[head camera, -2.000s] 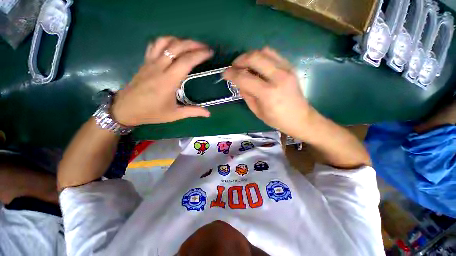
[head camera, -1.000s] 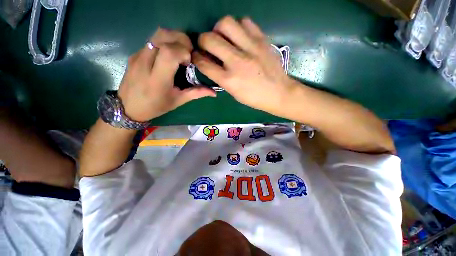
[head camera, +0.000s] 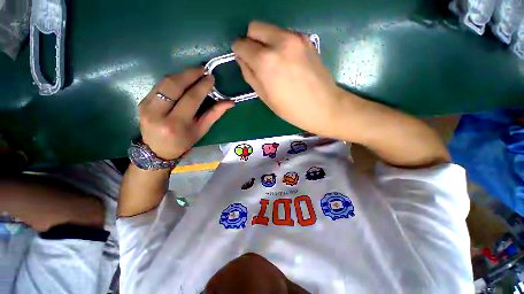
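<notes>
A pale plastic frame (head camera: 244, 97) lies nearly crosswise in front of me, its open rounded loop at the left. My left hand (head camera: 174, 115), with a ring and a wristwatch, holds the loop's left end between fingers and thumb. My right hand (head camera: 290, 74) reaches over the frame, its fingertips pinched at the far rim. It covers the middle and most of the right part; only a rounded tip shows beyond it. Any small part under the right fingertips is hidden.
The bench top (head camera: 143, 26) is glossy dark green. Another frame (head camera: 46, 51) lies far left beside a crinkled clear bag (head camera: 12, 26). Several frames (head camera: 480, 12) show at the top right. A person's arm (head camera: 51, 198) is at left, blue clothing (head camera: 488, 152) at right.
My left hand has closed from a wide spread onto the loop's left end. My right fingertips have moved onto the far rim. The view has shifted, and the cardboard box is out of sight.
</notes>
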